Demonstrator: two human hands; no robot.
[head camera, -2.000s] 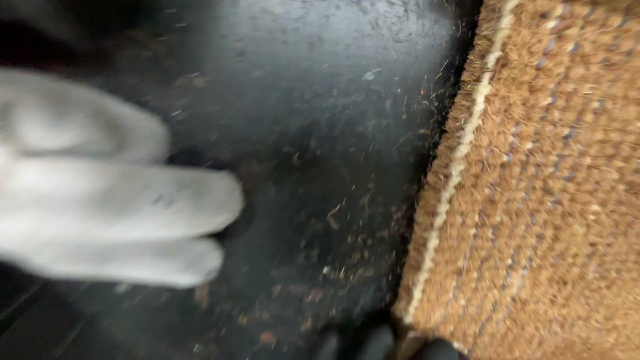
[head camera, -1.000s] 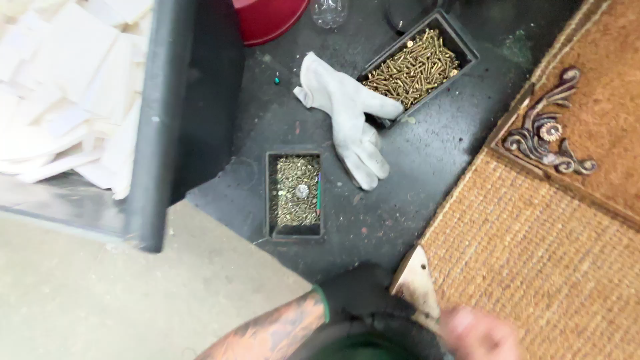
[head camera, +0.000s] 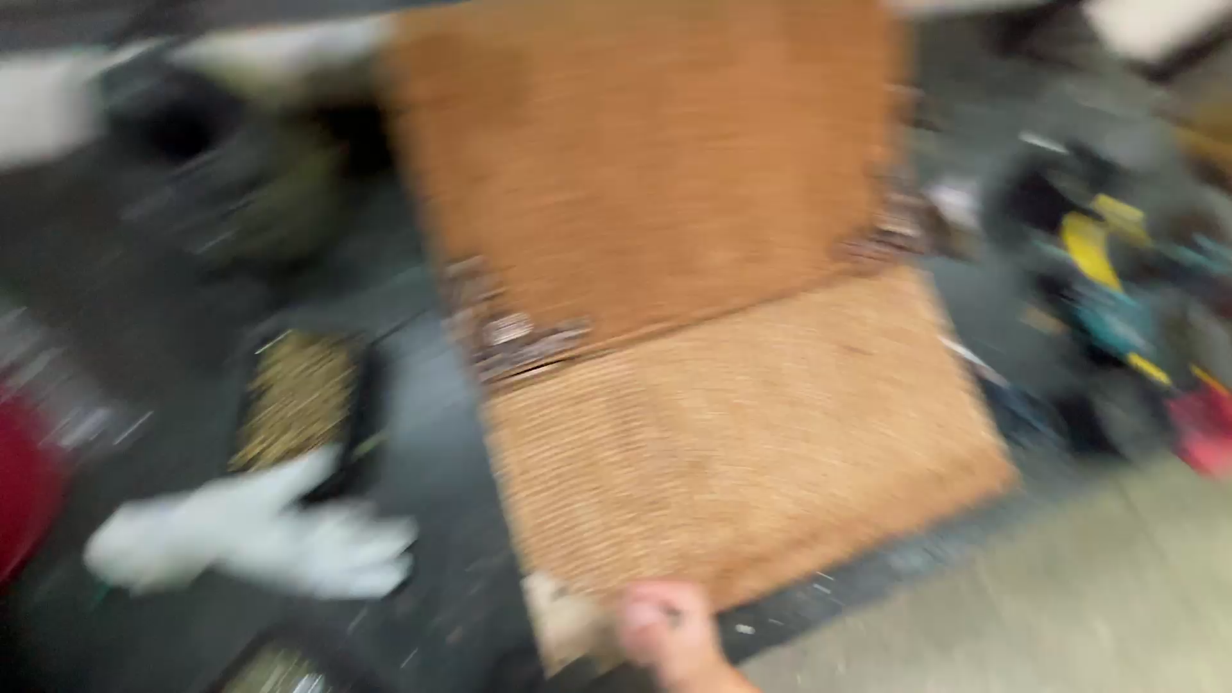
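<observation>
My right hand (head camera: 674, 630), bare and blurred, has its fingers curled at the near edge of a woven tan mat (head camera: 741, 452). Just left of it, a pale flat piece (head camera: 566, 621) lies at the mat's near left corner. Whether the fingers grip this piece or the mat is unclear. A dark shape at the bottom edge may be my gloved left hand, but blur hides its form. Beyond the woven part lies a brown fibrous panel (head camera: 654, 173), with an ornate scroll-shaped corner piece (head camera: 510, 332) at its near left and another (head camera: 890, 226) at its right.
A white glove (head camera: 260, 539) lies against a black bin of brass-coloured screws (head camera: 298, 399) on the dark work surface. Another small bin (head camera: 274, 674) is near the bottom edge. A red container (head camera: 24, 481) stands far left. Blurred yellow and teal items (head camera: 1107, 289) lie at the right.
The view has swung widely, bringing more of the mat and panel into sight. My dark-gloved left hand, plain one second ago, no longer shows clearly.
</observation>
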